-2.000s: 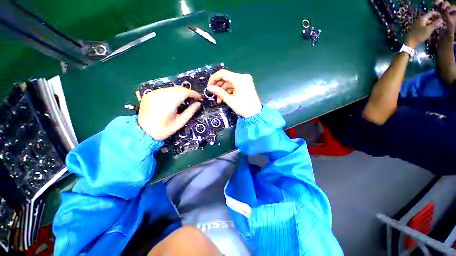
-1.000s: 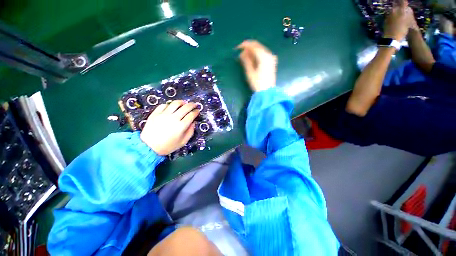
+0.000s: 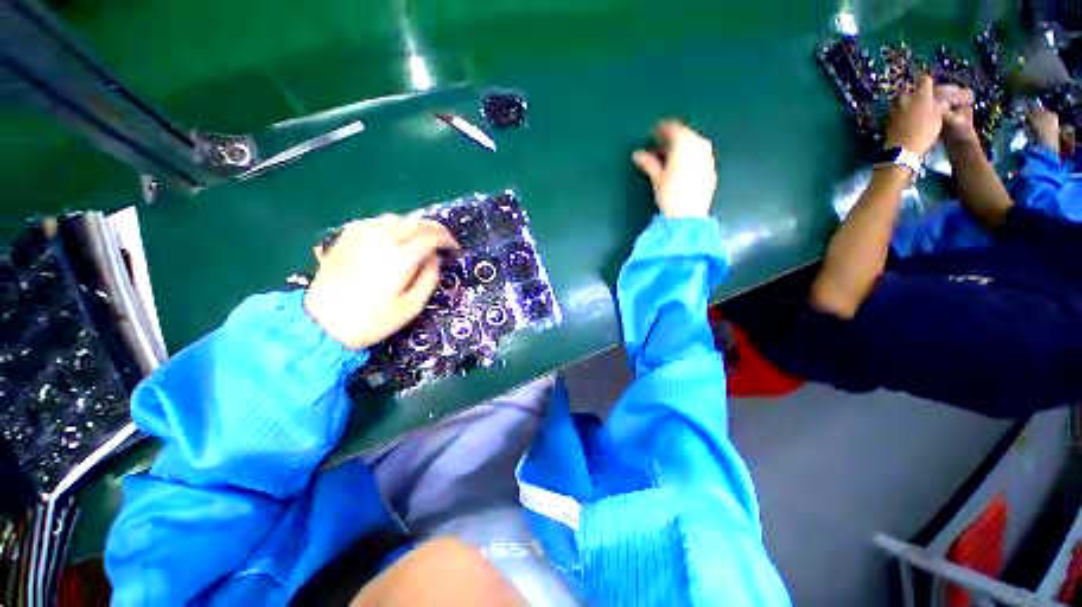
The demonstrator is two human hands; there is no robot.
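A shiny black pocket tray (image 3: 522, 263) lies on the green mat in front of me. Several pockets hold small dark parts with pale rings (image 3: 485, 272). My left hand (image 3: 380, 281) lies over the tray's left part, fingers bent over the pockets, hiding that side; whether it grips a part cannot be seen. My right hand (image 3: 682, 176) is off the tray, up and to the right over the mat, fingers bent; its fingertips are blurred and whether they hold anything cannot be told. The loose parts pile is not visible now.
A single dark part (image 3: 504, 109) and a short white tool (image 3: 466, 129) lie beyond the tray. Tweezers (image 3: 303, 151) lie by the metal stand (image 3: 226, 152). A tray stack (image 3: 59, 338) is at left. Another person's hands (image 3: 929, 113) work at a parts heap (image 3: 854, 85) at far right.
My right hand has left the tray and moved right, to where the loose parts pile showed before. My left hand has stayed at the tray, shifting toward its upper left. The camera view has shifted.
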